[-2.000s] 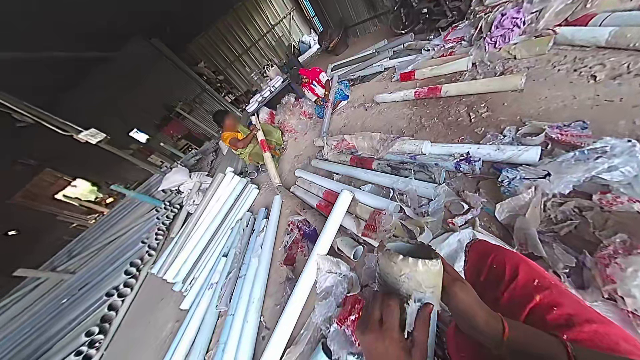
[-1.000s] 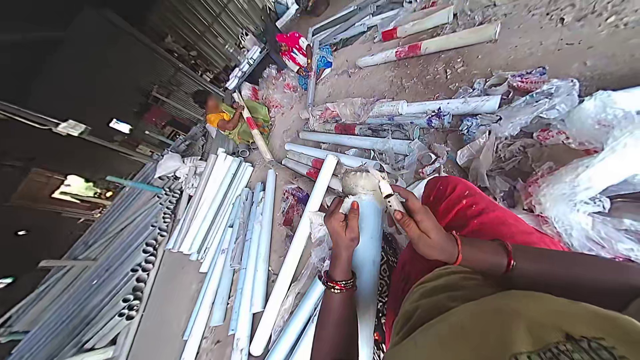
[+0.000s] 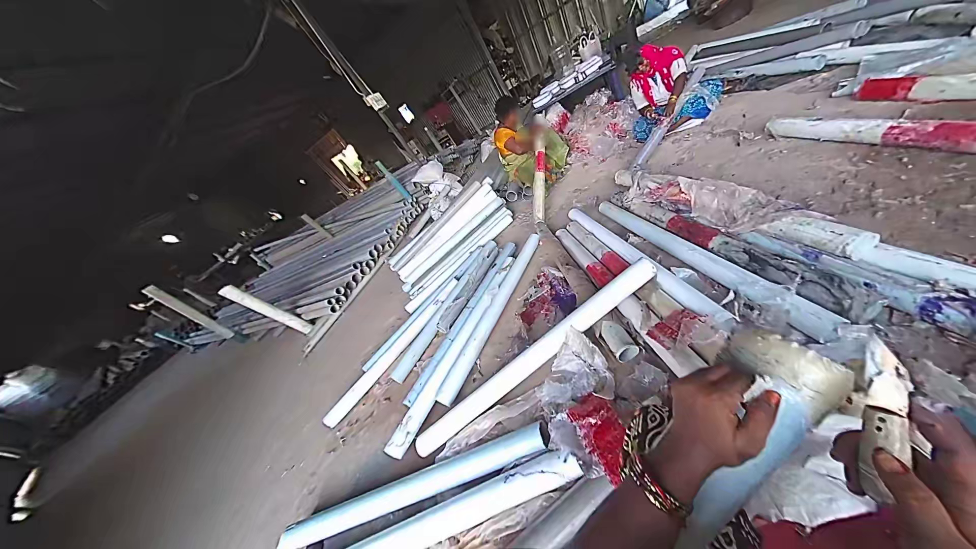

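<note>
My left hand (image 3: 720, 427), with bangles at the wrist, grips a light blue plastic pipe (image 3: 751, 457) near its upper end. A dirty cream-coloured wrapping (image 3: 801, 370) covers that end of the pipe. At the right edge, my right hand (image 3: 907, 473) holds a small cream tool handle (image 3: 884, 450) with dark round marks. A pale scrap (image 3: 887, 374) sits at the tool's upper end and hides its tip. The tool is just right of the wrapped pipe end. White plastic film (image 3: 808, 480) lies beneath.
A long white pipe (image 3: 534, 358) lies diagonally to the left, beyond crumpled plastic with red patches (image 3: 598, 435). More blue and white pipes (image 3: 450, 236) lie farther left. Two people (image 3: 526, 145) (image 3: 659, 84) sit on the ground at the back. Stacked grey pipes (image 3: 320, 259) stretch along the left.
My right hand has moved away from the pipe's end toward the right, still with the small tool. My left hand now grips the pipe. The view has swung noticeably.
</note>
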